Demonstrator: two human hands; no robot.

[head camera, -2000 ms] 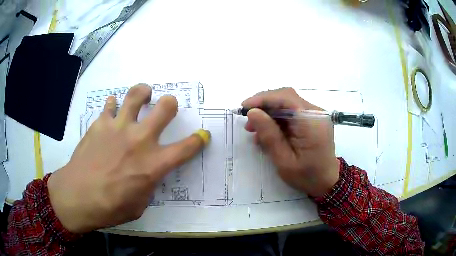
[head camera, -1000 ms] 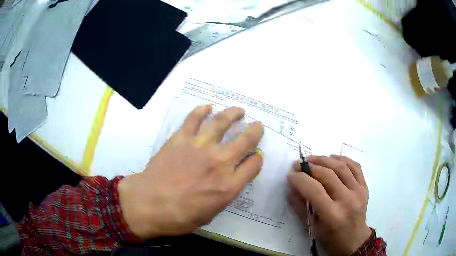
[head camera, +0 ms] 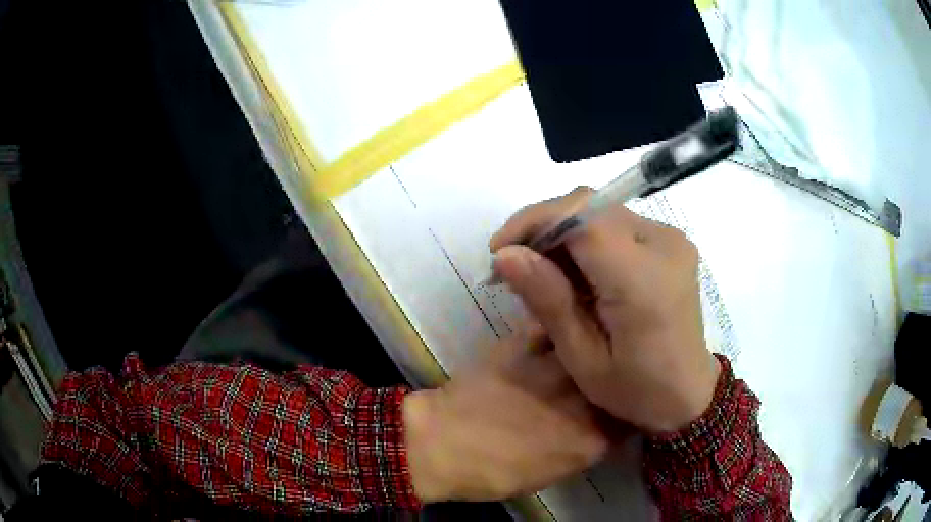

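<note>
My right hand [head camera: 613, 306] holds a gel pen [head camera: 633, 186], its tip near the drafting paper [head camera: 439, 184] beside thin drawn lines and its dark cap end pointing to the upper right. My left hand [head camera: 500, 428] is blurred and lies flat below and partly under my right hand; its fingers are mostly hidden. The pattern template [head camera: 704, 275] shows only as rows of small print beyond my right hand; the rest is hidden by my hands.
A black pattern piece [head camera: 613, 71] lies at the top. A steel ruler [head camera: 817, 189] and crumpled clear plastic [head camera: 806, 92] lie upper right. Yellow tape [head camera: 419, 127] crosses the paper near the table edge. A glue bottle [head camera: 893, 413] and dark items are at right.
The view has turned strongly, so the table edge now runs diagonally at left. My right hand has crossed over my left hand with the pen, its tip now pointing left.
</note>
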